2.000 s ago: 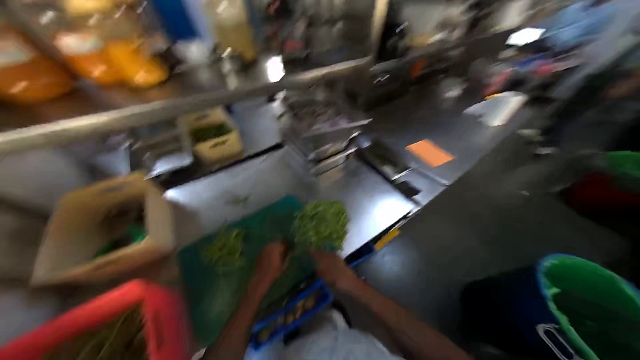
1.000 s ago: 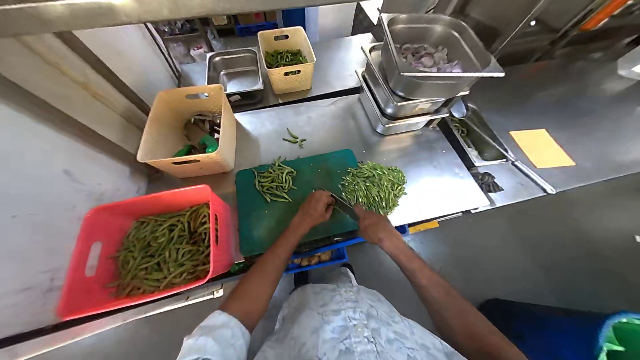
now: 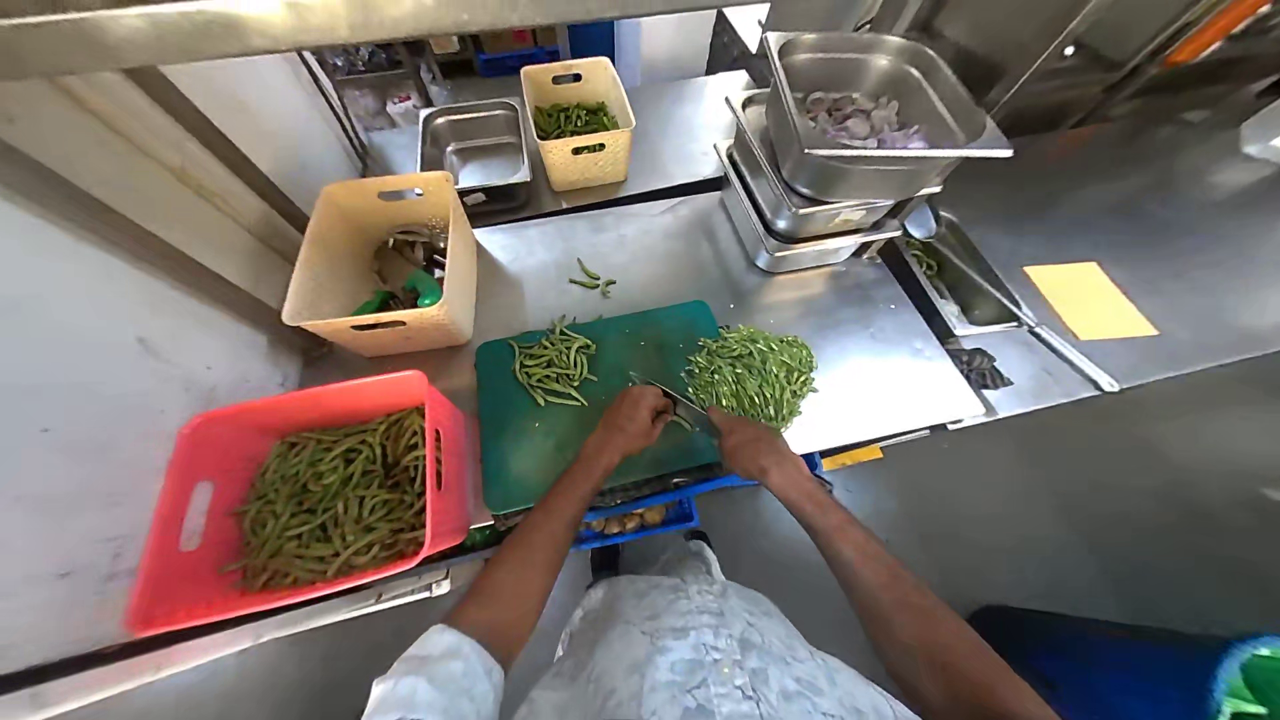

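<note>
On a green cutting board [image 3: 560, 455], my right hand [image 3: 752, 445] grips a kitchen knife [image 3: 668, 391], its blade pointing up and left. My left hand [image 3: 637, 415] is beside the blade, fingers curled on green beans; just how many is hidden. Some cut bean shows under the knife. Whole green beans [image 3: 555, 364] lie loose at the board's upper left. A heap of sliced green beans [image 3: 752, 374] sits at the board's right edge, partly on the steel table [image 3: 860, 350]. A few bean pieces [image 3: 594, 279] lie beyond the board.
A red basket [image 3: 150, 540] of beans stands left, with a cream basket [image 3: 375, 262] behind it. Farther back are a steel pan [image 3: 475, 150] and another cream basket [image 3: 590, 165]. Stacked steel pans [image 3: 800, 190], a ladle [image 3: 1060, 345] and an orange sheet [image 3: 1090, 300] are at right.
The view has swung and steadied since the blurred earliest frame. Compared with one second ago, both hands remain over the board's right part, with the knife still in my right hand.
</note>
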